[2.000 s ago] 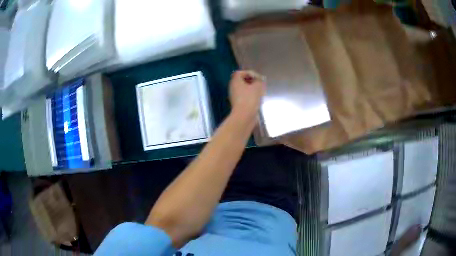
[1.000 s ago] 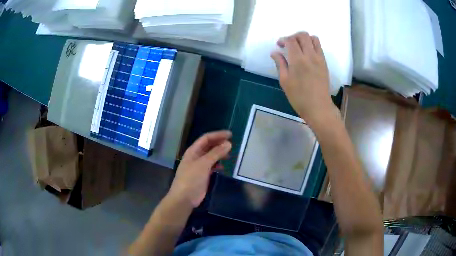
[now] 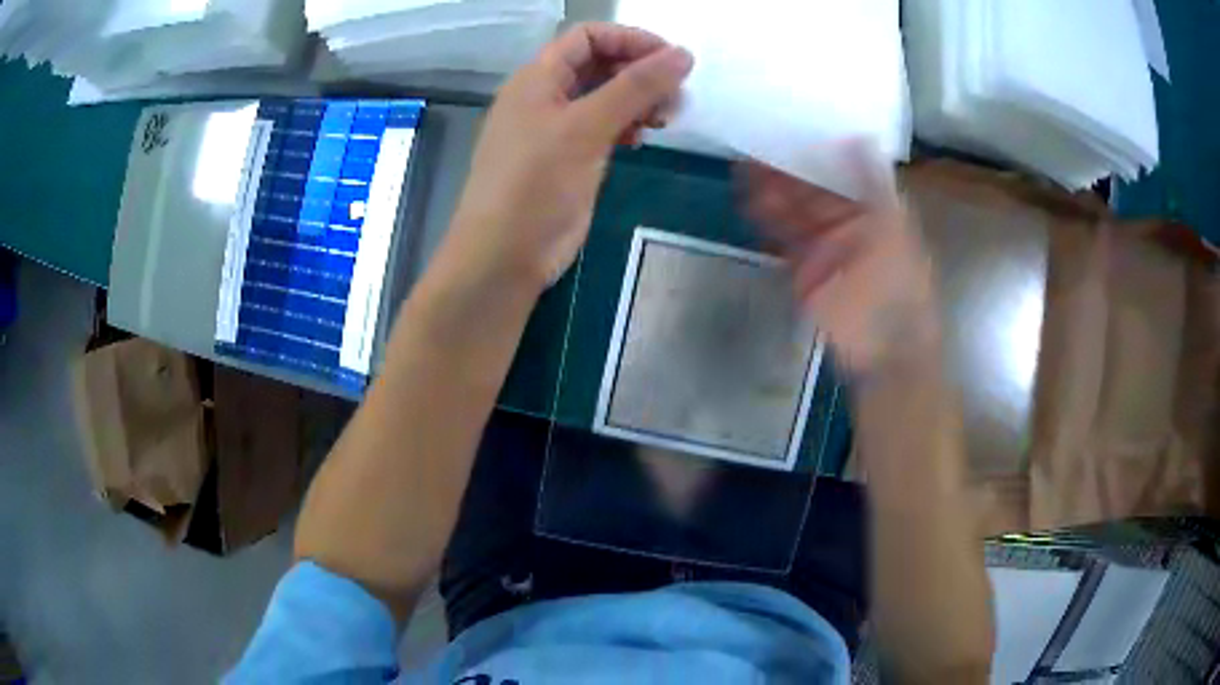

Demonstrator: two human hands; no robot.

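Note:
A clear glass sheet [image 3: 676, 502] lies over the greyish square pad with a white border [image 3: 709, 351] and overhangs the bench's front edge. My left hand [image 3: 569, 127] is at the left edge of the middle white sheet pile [image 3: 789, 74], thumb and fingers close together; I cannot tell if a sheet edge is between them. My right hand [image 3: 836, 261] is blurred, near the pile's front right corner and above the glass's right side; its grip is unclear. Blue cell strings [image 3: 301, 241] with white side strips lie on the shiny grey-green board [image 3: 161, 254] at the left.
More white sheet piles stand at the far left [image 3: 435, 40] and far right [image 3: 1030, 80]. The shiny glass supply [image 3: 983, 321] lies in brown paper [image 3: 1124, 375] at the right. White rectangles [image 3: 1037, 622] lie on the rack lower right. An open box with brown paper [image 3: 147, 422] is below left.
My left hand has moved up and forward from beside the pad to the white pile. My right hand has come back from the pile's top toward its front edge. The view has shifted slightly.

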